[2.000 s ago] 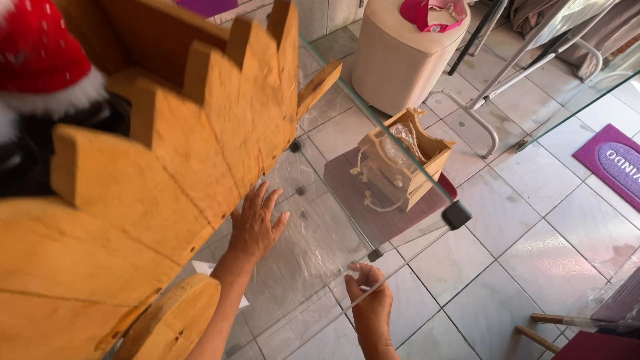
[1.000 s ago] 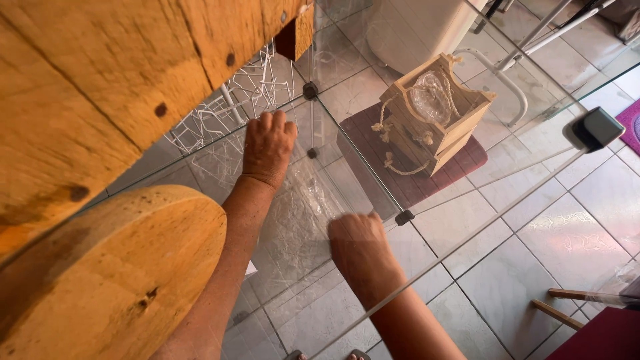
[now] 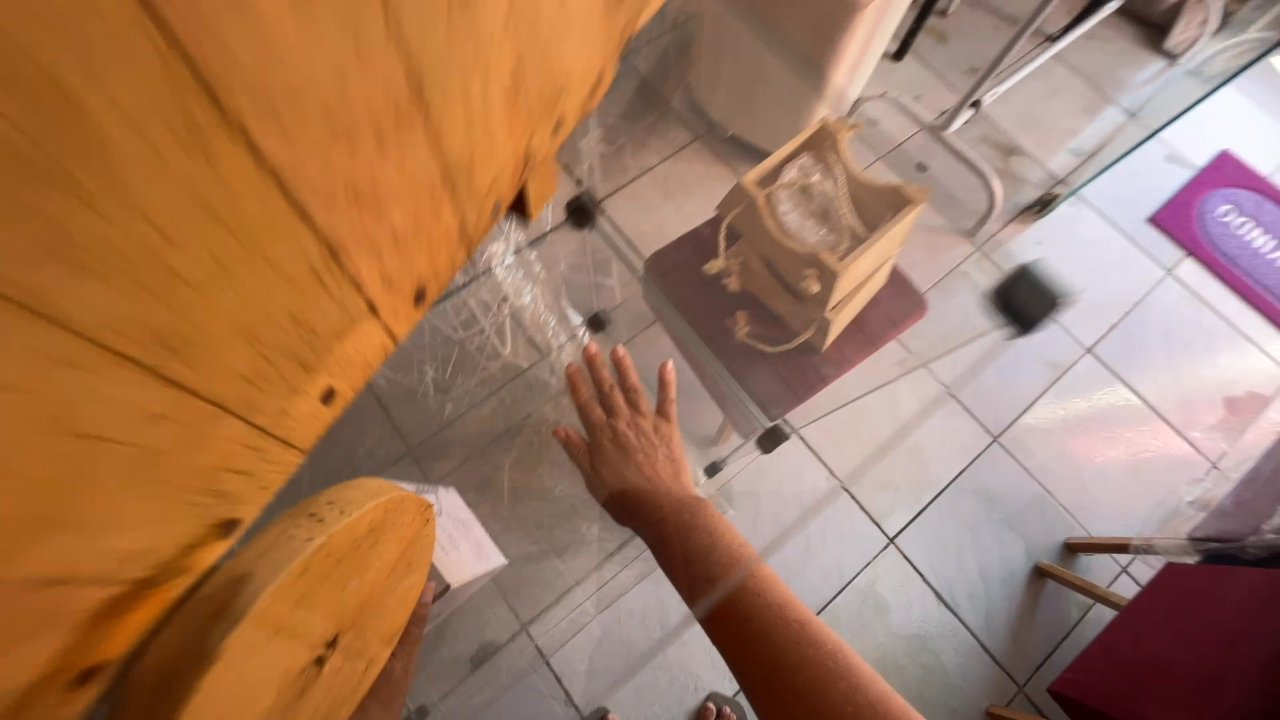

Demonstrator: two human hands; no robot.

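My right hand (image 3: 630, 430) reaches in from the bottom, palm down and fingers spread, over the glass shelving, with nothing in it. Crumpled clear plastic film (image 3: 530, 285) lies just beyond its fingertips. Of my left hand (image 3: 408, 640) only a part shows at the bottom, beside the round wooden wheel (image 3: 330, 610); its fingers are mostly hidden behind the wheel. A white paper or box bearing writing (image 3: 460, 540) is right above that hand. The large planked wooden piece (image 3: 250, 200) fills the upper left.
Stacked wooden crates with rope handles (image 3: 860, 270) stand on a dark red seat (image 3: 690, 290). Black connectors (image 3: 1028, 297) join glass panels. A beige bin-like container (image 3: 770, 70), a purple mat (image 3: 1225, 230), a metal frame (image 3: 985, 180) and a dark red stool (image 3: 1180, 650) are around on the tiled floor.
My left hand has moved from the glass at the middle down to beside the wooden wheel. My right hand, closed a second ago, is spread and farther forward over the glass.
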